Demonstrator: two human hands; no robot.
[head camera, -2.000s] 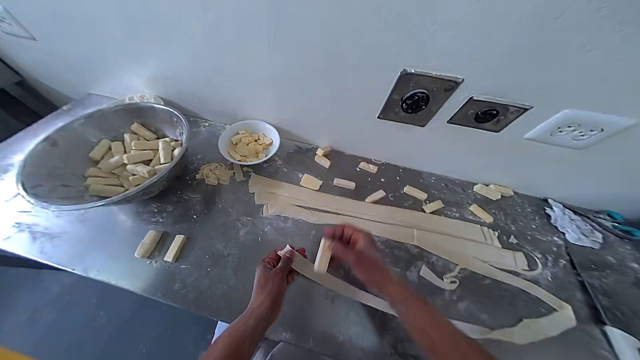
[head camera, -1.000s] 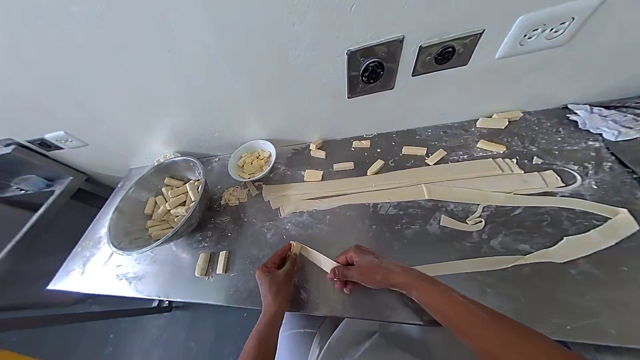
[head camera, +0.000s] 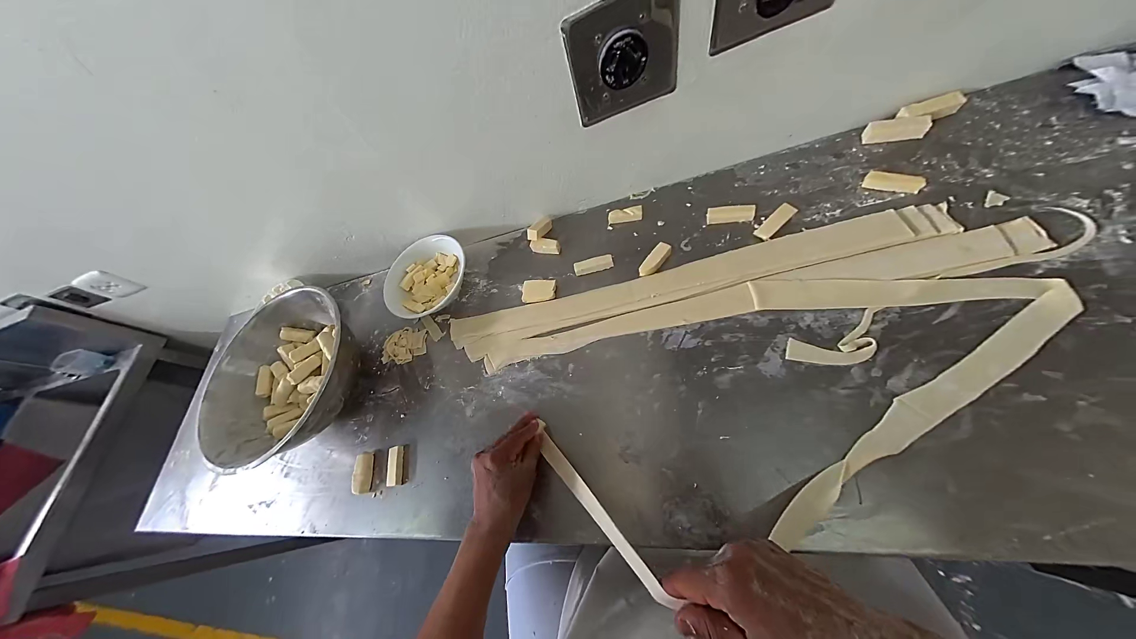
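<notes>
Near the front edge of the steel table, my left hand (head camera: 508, 466) is closed on one end of a narrow dough strip (head camera: 593, 506). My right hand (head camera: 745, 590), beyond the table edge and lower in view, pinches the strip farther along and holds it taut. From there the strip (head camera: 941, 390) continues right across the table and bends back. More flat dough strips (head camera: 692, 275) lie lengthwise behind it. Two cheese-like sticks, one (head camera: 363, 473) beside the other (head camera: 396, 466), rest left of my left hand. Whether a stick is inside my left hand is hidden.
A metal bowl (head camera: 213, 417) of sticks stands at the left, beside a white bowl (head camera: 390, 293) of small pieces. Dough scraps (head camera: 406, 346) lie near it. Several loose sticks (head camera: 730, 214) lie along the wall. A curled dough piece (head camera: 830, 352) and a white cloth (head camera: 1109, 82) are at the right.
The stick that my right hand held two seconds ago is no longer visible. My right hand has moved away from my left, toward the table's front edge, with the strip drawn out between them. The view has shifted.
</notes>
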